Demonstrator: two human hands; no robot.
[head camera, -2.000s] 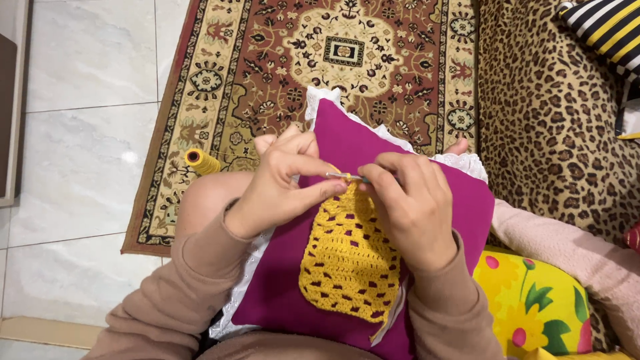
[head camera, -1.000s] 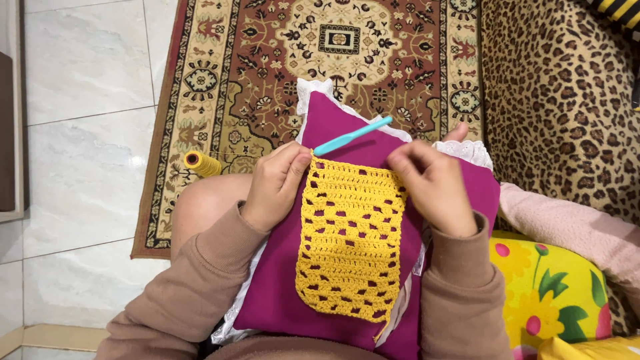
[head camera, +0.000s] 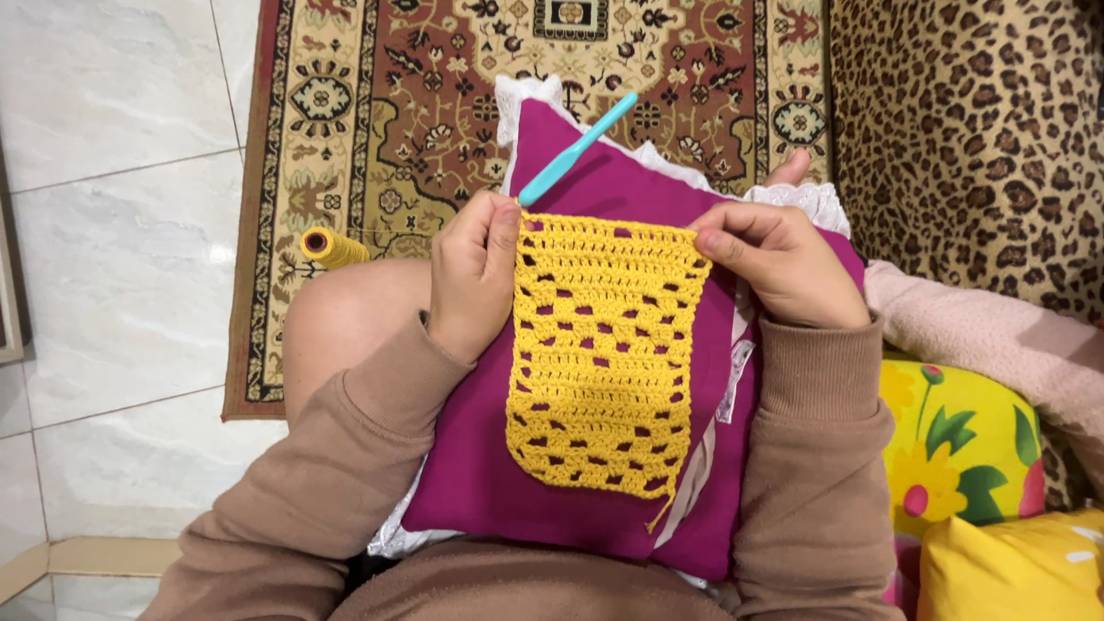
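A yellow crocheted panel (head camera: 604, 345) with rows of small openings lies stretched over a magenta cushion (head camera: 483, 483) with white lace edging on my lap. My left hand (head camera: 479, 272) pinches its top left corner between thumb and fingers. From that corner a turquoise crochet hook (head camera: 578, 151) points up and right; whether my fingers touch it is hard to tell. My right hand (head camera: 772, 259) pinches the top right corner with thumb and fingertips. A short yarn tail hangs at the panel's lower right corner. Left of my left hand, by my knee, lies a cone of yellow yarn (head camera: 341, 250).
Under the cushion's far end spreads a patterned rug (head camera: 414, 103) on pale floor tiles (head camera: 121, 293). At the right stand leopard-print upholstery (head camera: 957, 129), a pink cloth (head camera: 992, 345), a yellow floral cushion (head camera: 957, 448) and another yellow cushion (head camera: 1018, 569).
Two seconds ago both hands were close together at the hook above the panel. They have since moved apart to the top corners, and my right hand now grips the right one, spreading the panel flat.
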